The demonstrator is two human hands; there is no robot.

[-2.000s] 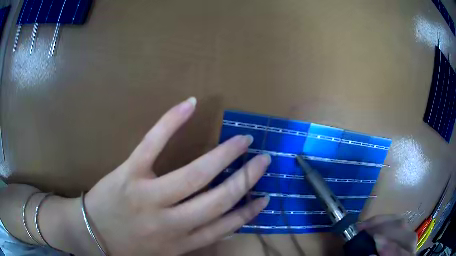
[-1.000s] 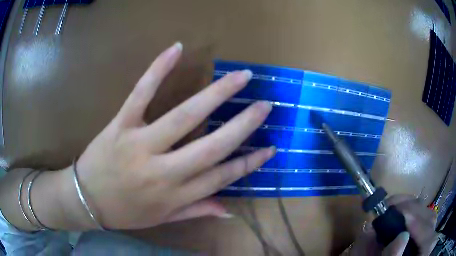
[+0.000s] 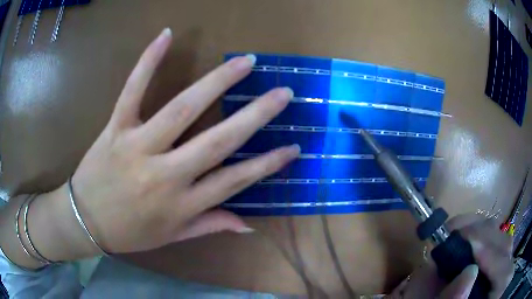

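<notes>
A blue solar cell piece (image 3: 361, 169) lies flat on the brown tabletop, with pale busbars and shiny ribbons (image 3: 396, 108) across it. Ribbon ends stick out past its right edge. My left hand (image 3: 169, 152) lies over the cell's left part with fingers spread, fingertips resting on it. My right hand (image 3: 478, 251), partly cut off at the lower right, holds the black handle of a soldering iron (image 3: 408, 190) like a pen. The iron's tip is over the middle of the cell near the third line; I cannot tell if it touches.
Another dark cell with ribbon ends (image 3: 49, 6) is at the top left edge. A dark cell (image 3: 506, 67) lies at the right. Scissors (image 3: 507, 226) with red and yellow handles are at the right edge, near fine silver offcuts (image 3: 489, 214).
The cell and both hands appear higher in view and, over the last second, a little further left. The iron's tip has moved off the second line, to near the third.
</notes>
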